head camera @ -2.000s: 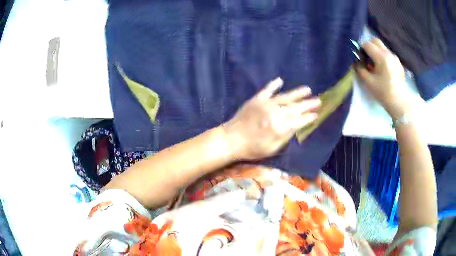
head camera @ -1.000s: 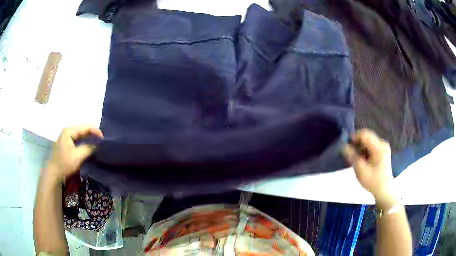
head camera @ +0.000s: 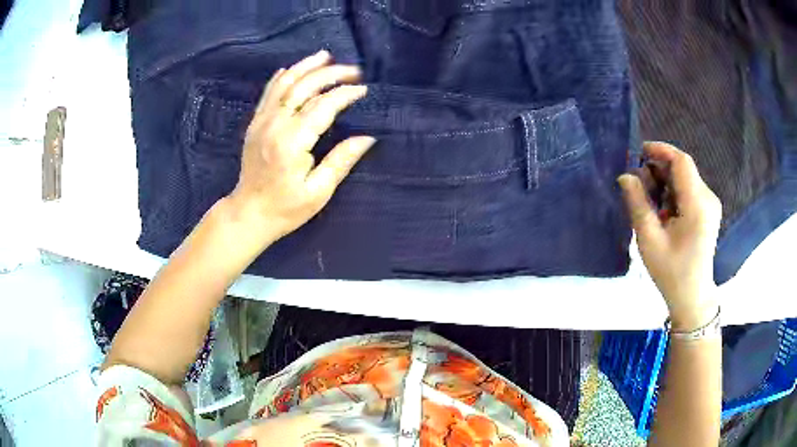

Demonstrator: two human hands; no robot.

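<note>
A dark blue garment (head camera: 393,218) lies in front of me, with a folded-over waistband (head camera: 437,157) that has pale topstitching and upright stitched loops. My left hand (head camera: 293,144) is over the left part of the waistband, fingers spread, holding nothing. My right hand (head camera: 673,201) is at the garment's right edge, fingers curled around a small dark object (head camera: 657,185) that looks like the thread snips. Most of it is hidden in the palm, and its blades cannot be made out.
A brown ribbed garment (head camera: 699,113) with a blue band lies at the right. A small flat brown-grey strip (head camera: 54,155) lies on the white table (head camera: 96,196) at left. Below the table edge are a floral-edged bag (head camera: 114,310) at left and a blue basket (head camera: 636,375) at right.
The pointed tan-faced pieces are gone from view. The garment's near edge, held in both hands a second ago, now lies folded up with the waistband showing. My left hand has let go and moved inward.
</note>
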